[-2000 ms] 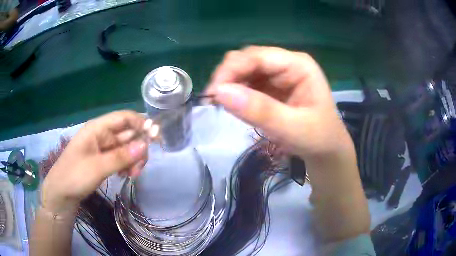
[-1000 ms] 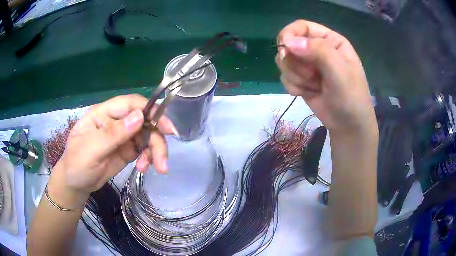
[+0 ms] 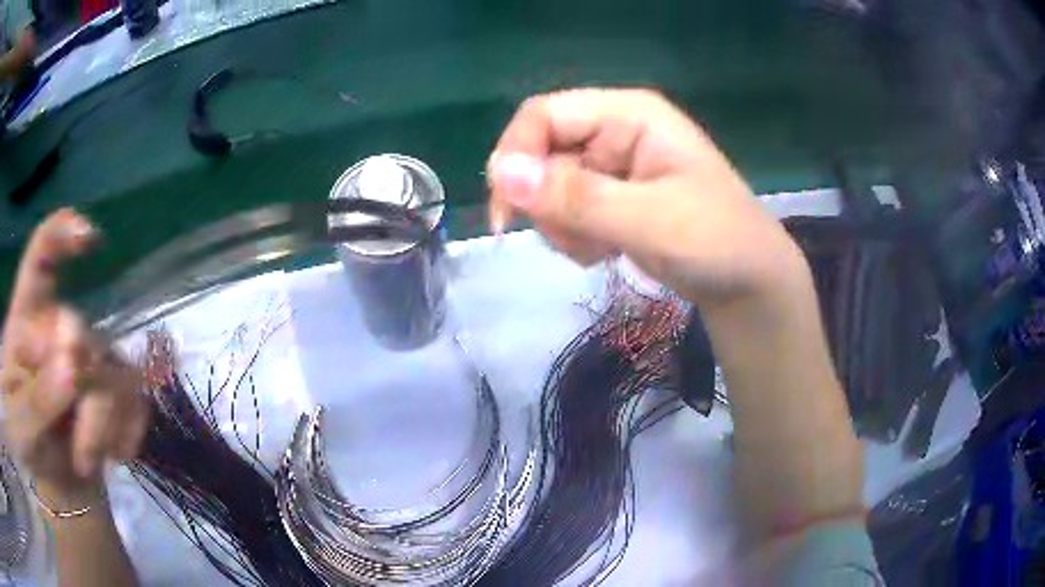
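Note:
My left hand [image 3: 75, 367] is blurred at the left edge, around the near end of a headband spring [image 3: 212, 252]. The blurred band reaches right, and its dark tip shows in front of the aerosol can [image 3: 395, 281]. My right hand [image 3: 625, 189] is raised right of the can, thumb and forefinger pinched together. Whether a thin wire is between them cannot be told. A nested pile of silver bands [image 3: 401, 545] lies below the can. Black wire bundles with coppery ends lie on its left [image 3: 212, 476] and right [image 3: 579, 436].
A green conveyor belt [image 3: 504, 57] runs behind the bench, with a dark curved piece [image 3: 206, 120] on it. Black sleeves [image 3: 877, 310] are heaped at right, partly behind my right forearm. A blue crate [image 3: 1008, 505] is at lower right. Part of a person shows at far upper left.
My left hand has moved left and down with the band, which now lies flatter across the view. My right hand has moved left and slightly down. The view has shifted.

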